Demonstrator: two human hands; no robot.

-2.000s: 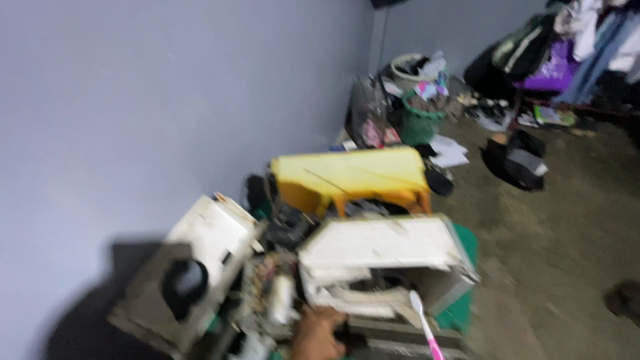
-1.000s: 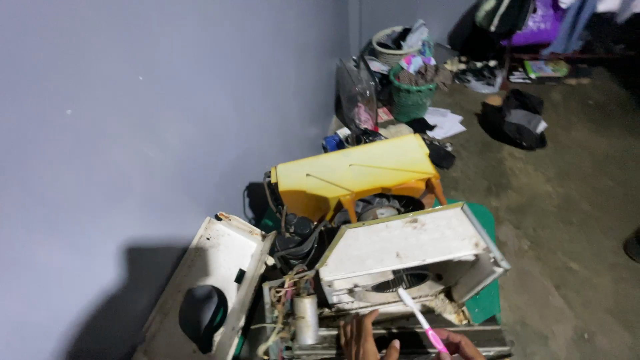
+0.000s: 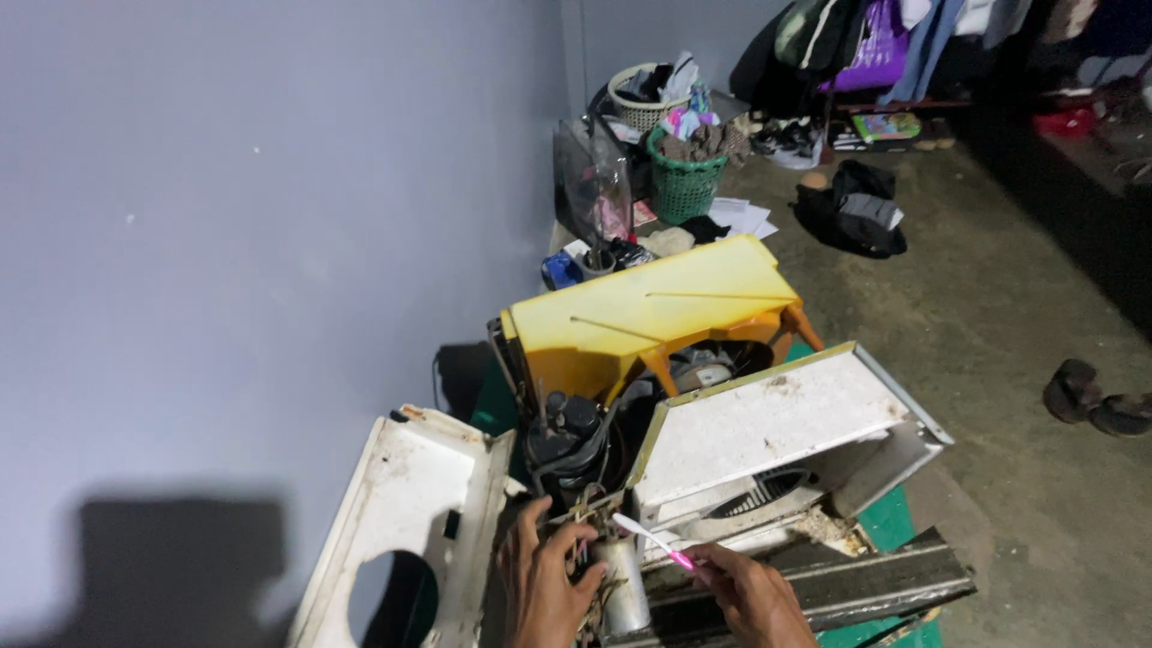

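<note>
My right hand [image 3: 747, 589] holds a pink and white toothbrush [image 3: 652, 540], its bristle end pointing up and left, close to the top of a silver metal cylinder [image 3: 624, 585]. To the left of that cylinder is my left hand [image 3: 549, 576], with its fingers spread and curled beside the wires; whether they touch the wires I cannot tell. Behind the hands sits a black compressor [image 3: 567, 436]. On the right stands a dirty white housing [image 3: 765, 432] with a round vent inside. A white panel [image 3: 405, 486] with a round hole leans at the left.
A yellow and orange casing [image 3: 648, 306] lies behind the parts. A dark metal bar [image 3: 873, 585] runs across the front right. Farther back are a green basket [image 3: 686, 184], a dark bag [image 3: 850, 211] and footwear [image 3: 1071, 391] on the floor. The wall [image 3: 270, 225] rises at the left.
My left hand has moved left, from beside the toothbrush to the wires left of the metal cylinder. The toothbrush head has moved from in front of the white housing to near the cylinder.
</note>
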